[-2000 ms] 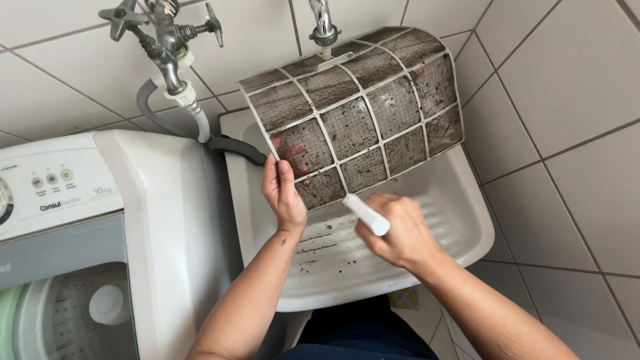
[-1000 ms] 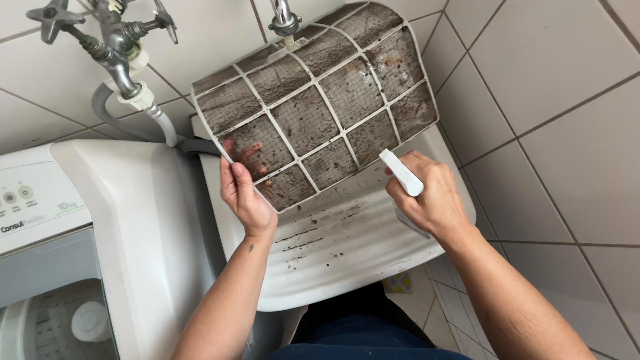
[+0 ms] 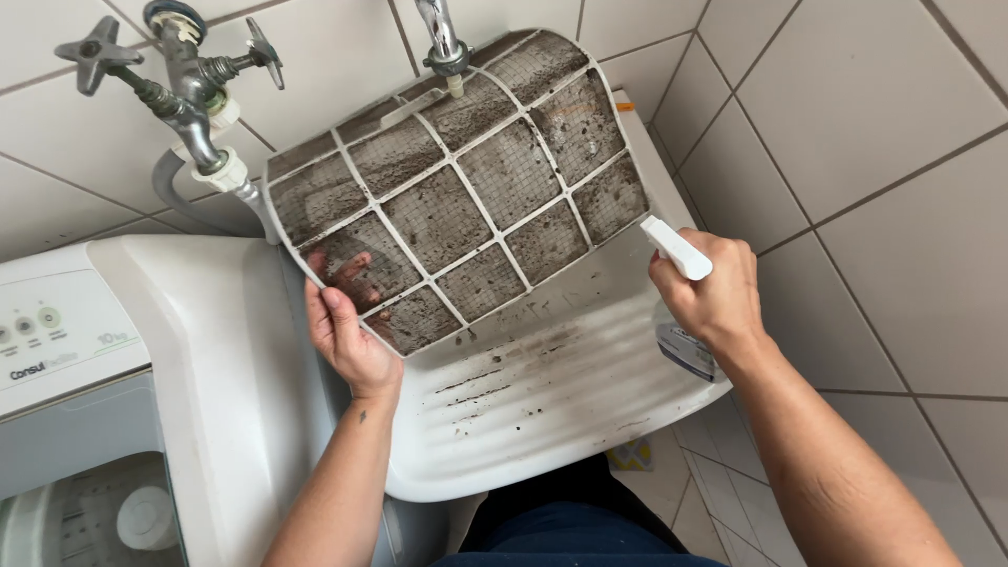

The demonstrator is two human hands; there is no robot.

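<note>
A dirty mesh air-conditioner filter (image 3: 441, 213) with a white plastic grid frame is tilted over a white laundry sink (image 3: 504, 409). My left hand (image 3: 350, 331) grips its lower left corner, thumb in front and fingers showing through the mesh behind. Brown grime and dark specks cover the mesh. At the filter's lower right, my right hand (image 3: 713, 287) is closed round the neck of a spray bottle (image 3: 679, 250) with a white trigger head. The nozzle points left toward the mesh; the hand hides part of the bottle. Dark dirt lies on the sink's ribbed slope.
A chrome faucet (image 3: 445, 47) hangs over the filter's top edge. Left of it are a metal valve with cross handles (image 3: 185, 94) and a grey hose (image 3: 177, 189). A washing machine (image 3: 220, 378) stands left of the sink. Tiled walls (image 3: 890, 102) close off the back and right.
My right hand with the spray bottle has moved right, away from the filter's lower edge, to beside its lower right corner. My left hand still holds the filter. The view has shifted somewhat.
</note>
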